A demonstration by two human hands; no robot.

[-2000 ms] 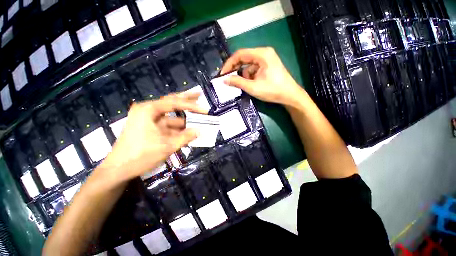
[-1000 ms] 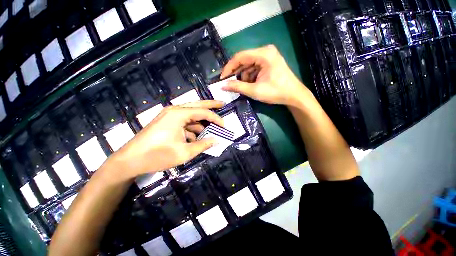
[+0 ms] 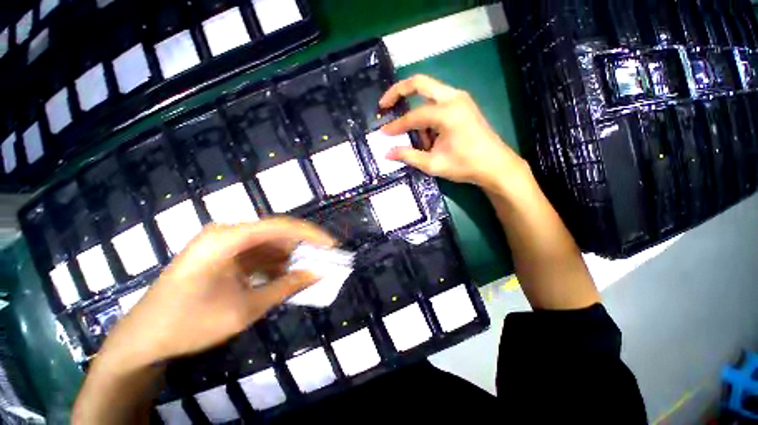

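My left hand (image 3: 224,278) is over the middle of the black tray (image 3: 357,222), slightly blurred, and holds a short handful of parts (image 3: 322,278) with a white face on top. My right hand (image 3: 445,129) is at the tray's upper right end, its fingers around a white-faced square part (image 3: 386,153) that lies in the last pocket of the upper row. Whether the fingers still grip that part is hard to tell. White squares fill the upper and lower rows. Another white square (image 3: 396,207) lies in the middle row. My left hand and forearm hide part of the tray.
A filled tray (image 3: 154,70) lies beyond at the upper left. A thick pile of stacked trays (image 3: 619,166) stands on the right. The green mat (image 3: 461,79) shows between them. A blue stool-like object (image 3: 742,386) is on the floor at the lower right.
My left hand has moved left and down with its handful, away from my right hand. The square beside my right hand's pocket is now uncovered. The view has shifted slightly.
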